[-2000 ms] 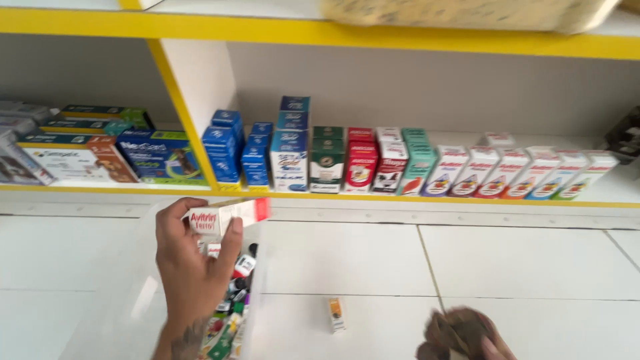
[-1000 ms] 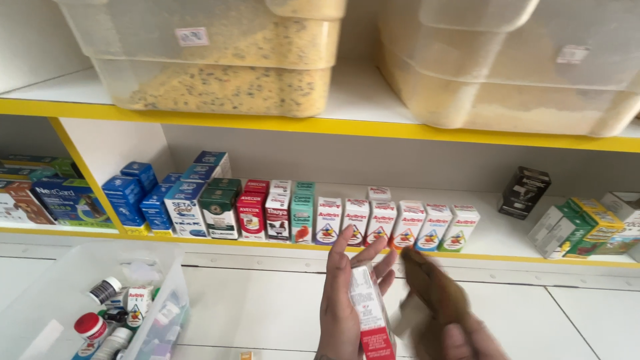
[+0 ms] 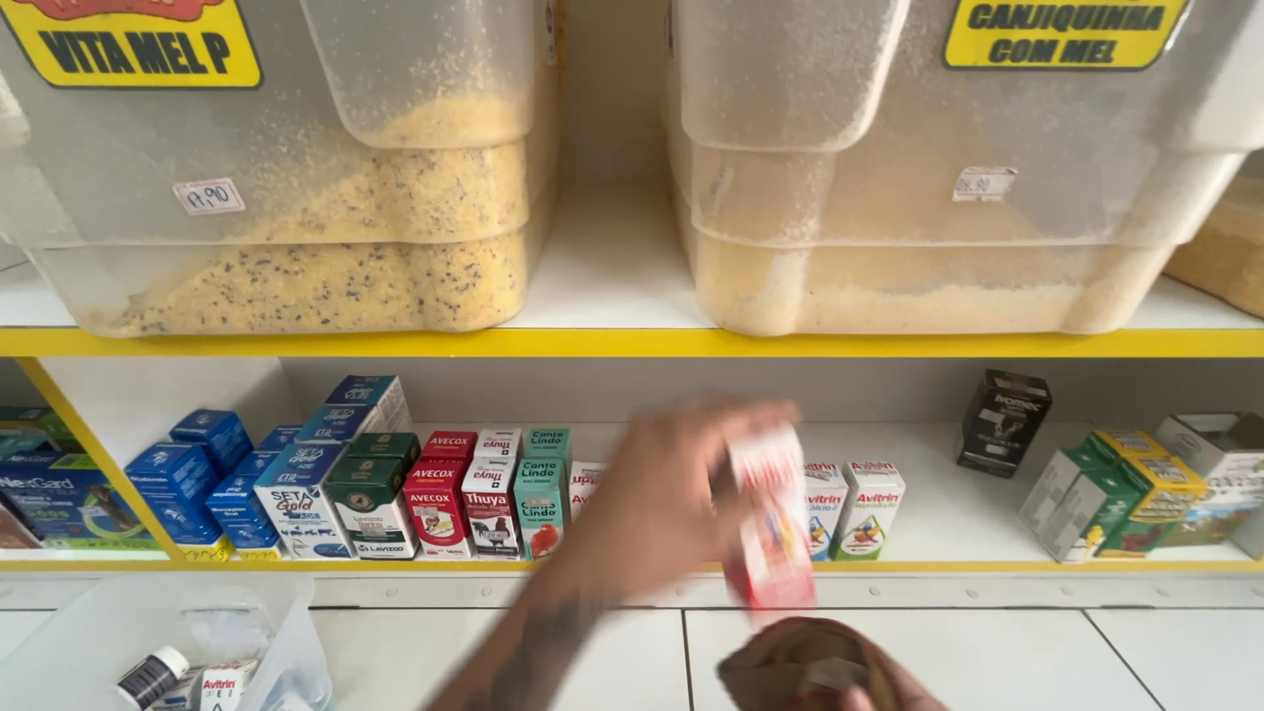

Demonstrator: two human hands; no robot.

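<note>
My left hand, blurred, grips a white and red carton in front of the lower shelf's row of small medicine cartons. Behind it, part of the row is hidden; an Avitrin carton with a green mark shows to its right. Below, at the bottom edge, my right hand holds a crumpled brown cloth; its fingers are mostly out of view. Left of my left hand stand a teal Canto Lindo carton, a Thuya carton and a red Avecox carton.
Large translucent tubs of yellow feed stand on the upper shelf, above the yellow shelf edge. A black carton and green and yellow cartons are at the lower right. A clear plastic bin with bottles and cartons sits at lower left.
The view has shifted right and nearer to the shelf. My left hand, earlier over the bin with a carton, is now in front of the row. My right hand still holds the brown cloth.
</note>
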